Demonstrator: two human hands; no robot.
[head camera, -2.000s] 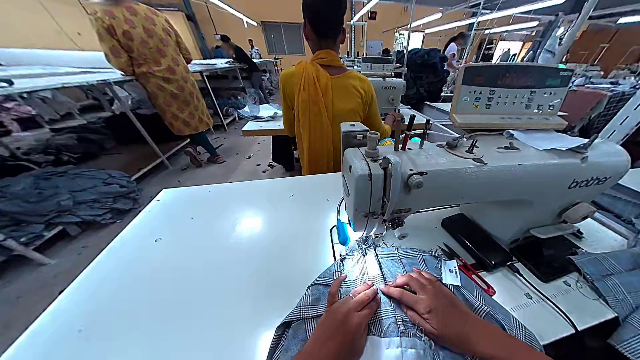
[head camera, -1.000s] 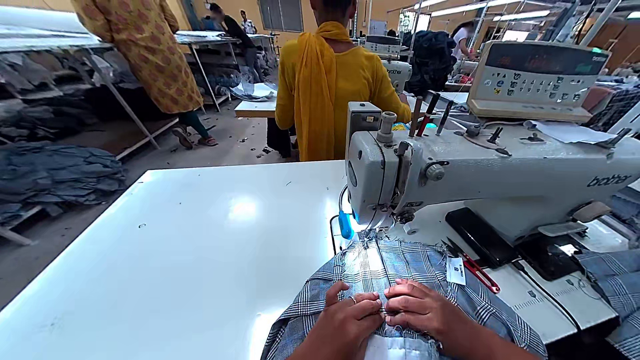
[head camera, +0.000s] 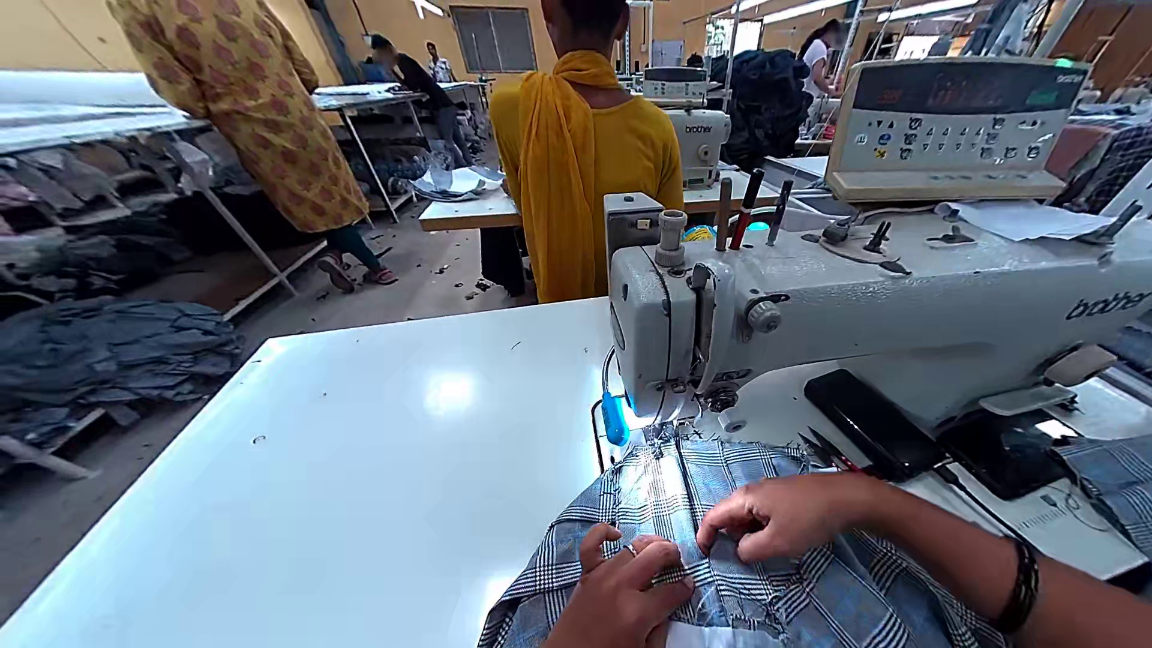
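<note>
Blue-grey plaid fabric (head camera: 576, 540) lies on the machine bed and white table, its frayed far edge at the needle area of a Brother industrial sewing machine (head camera: 864, 306). My left hand (head camera: 625, 585), with a ring, rests on the fabric near a seam, fingers bent. To its right and a little farther off, my right hand (head camera: 783, 517) has curled fingertips touching the fabric beside the seam. Whether either hand pinches the cloth is unclear. A white piece (head camera: 720, 637) shows below the hands. Red-handled thread snips (head camera: 832, 450) lie partly hidden behind my right hand.
A black phone (head camera: 873, 423) and another dark glossy device (head camera: 1003, 450) lie right of the fabric, with a cable. A blue thing (head camera: 615, 419) stands beside the needle area. One person in yellow sits ahead; others stand farther off. Dark fabric piles (head camera: 108, 360) lie at left.
My right hand has moved away from my left hand, forward over the fabric, and its forearm now covers part of the snips. My left hand stays on the cloth.
</note>
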